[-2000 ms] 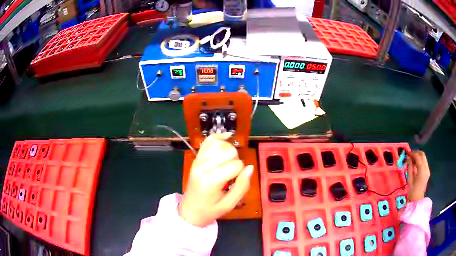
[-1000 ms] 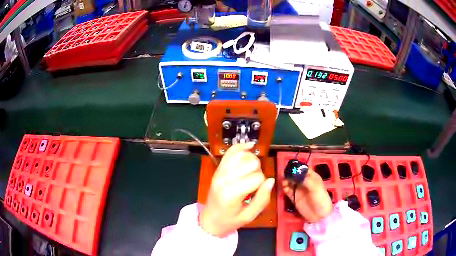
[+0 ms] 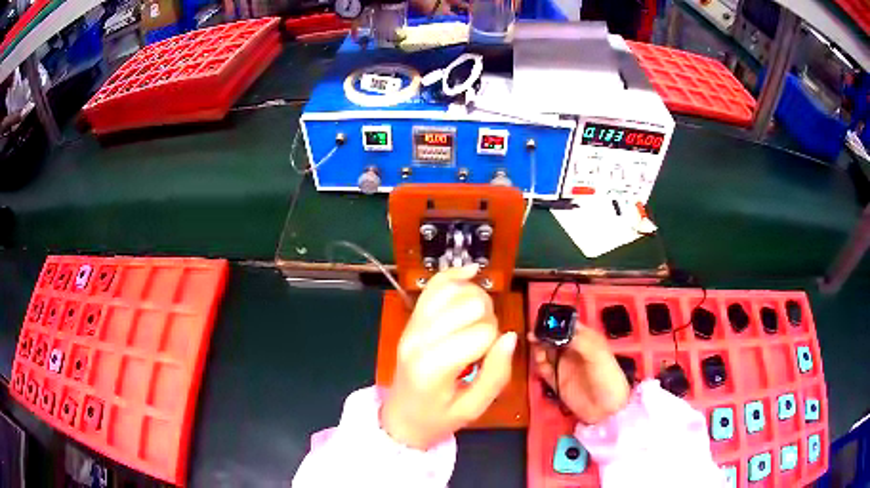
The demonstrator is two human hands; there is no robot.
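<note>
My left hand point(image 3: 448, 357) is closed around the toggle clamp handle in front of the test fixture point(image 3: 456, 205); the handle is hidden in the fist. The fixture's orange-brown plate stands upright, with a black block and bolts above my fist. My right hand point(image 3: 587, 374) holds a watch module point(image 3: 555, 324) by its lower edge over the left edge of the right-hand blister tray point(image 3: 668, 469). The module's screen faces me and shows small cyan marks. A thin black cable point(image 3: 675, 335) runs over the tray. A small teal spot shows beside my left thumb.
The left-hand blister tray point(image 3: 181, 367) holds small dark pieces. Behind the fixture stand a blue test instrument point(image 3: 334, 170) and a DC power supply point(image 3: 611, 172), with a paper slip point(image 3: 596, 232) before it. Spare trays point(image 3: 181, 76) are stacked at back left. A thin pale tube point(image 3: 367, 257) reaches the fixture.
My right hand has come from the right tray's far right side to its left edge, now with a watch module. The module has turned to face me more squarely. My left hand stays on the clamp.
</note>
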